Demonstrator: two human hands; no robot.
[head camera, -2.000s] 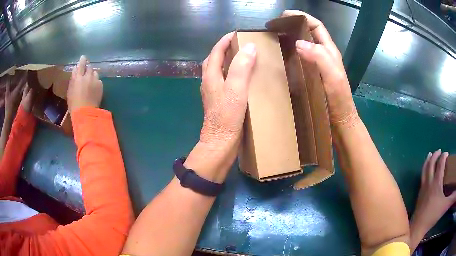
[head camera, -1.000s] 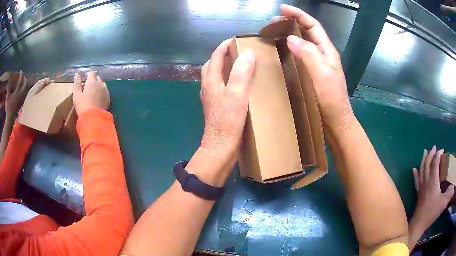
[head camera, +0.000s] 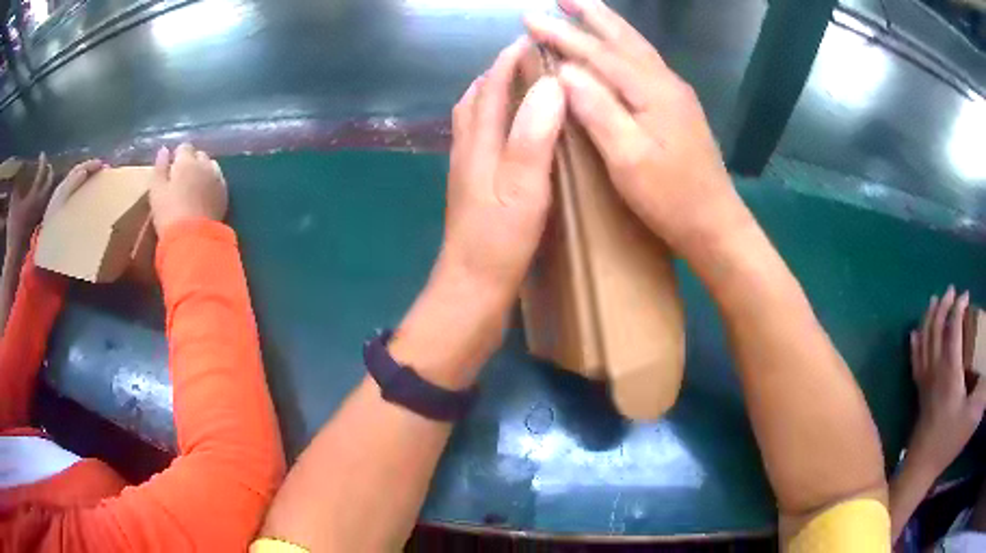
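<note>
A plain brown cardboard box (head camera: 562, 313) is held tilted above the green worktop between my two hands. Its lid panel faces right, with a rounded ear sticking out at the near end. My left hand (head camera: 503, 162) grips the box's far left side, thumb on top. My right hand (head camera: 638, 130) lies over the far right part, its fingertips meeting my left thumb at the far end. The far end is largely hidden by my hands. The inside of the box cannot be seen.
At left, a person in orange sleeves holds a brown box (head camera: 92, 227) on the green worktop (head camera: 335, 248). Another hand (head camera: 943, 362) holds a box at the right edge. A green post (head camera: 781, 86) and a dark shiny surface (head camera: 357, 65) lie beyond.
My right hand has moved left over the box, and the lid panel is now against the body, with the gap narrowed. The box has turned. The orange-sleeved person's open box now shows its brown outside.
</note>
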